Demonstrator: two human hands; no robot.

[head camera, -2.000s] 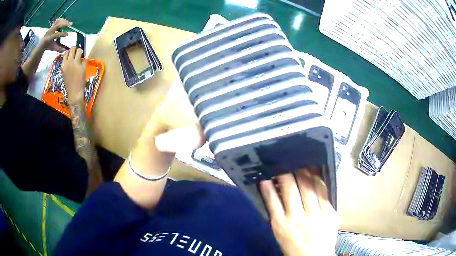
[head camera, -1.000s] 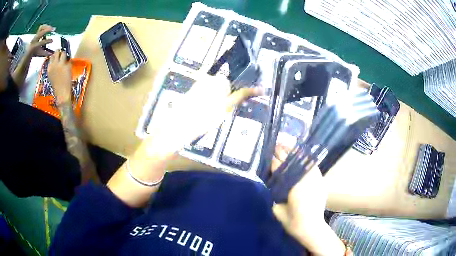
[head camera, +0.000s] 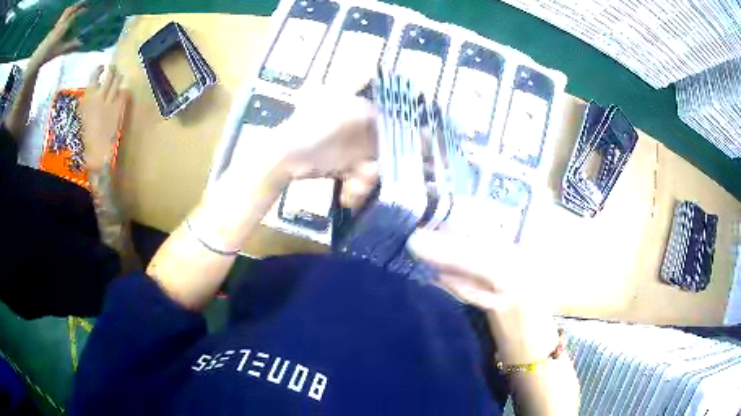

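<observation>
A batch of phone middle frames [head camera: 406, 171] is held upright in front of my chest, its silver edges close together and blurred. My left hand [head camera: 333, 154] grips the batch from the left side. My right hand [head camera: 459, 272] is at its lower right end, blurred, with its fingers against the frames. Beneath lies the white blister tray [head camera: 244, 130], with dark frames in its back row of pockets and in some front pockets. The batch and my hands hide part of the front row.
Loose frame piles lie on the cardboard left [head camera: 175, 69] and right [head camera: 600, 158] of the tray. An upright row of frames [head camera: 690, 246] stands far right. Stacked trays stand back right [head camera: 617, 36] and front right [head camera: 650, 370]. A neighbouring worker's arms [head camera: 101, 130] reach over an orange tray [head camera: 61, 134].
The spread frames between my hands are now together in one compact upright batch. My hands have come closer together. The view has shifted, so the tray and bench sit higher in it.
</observation>
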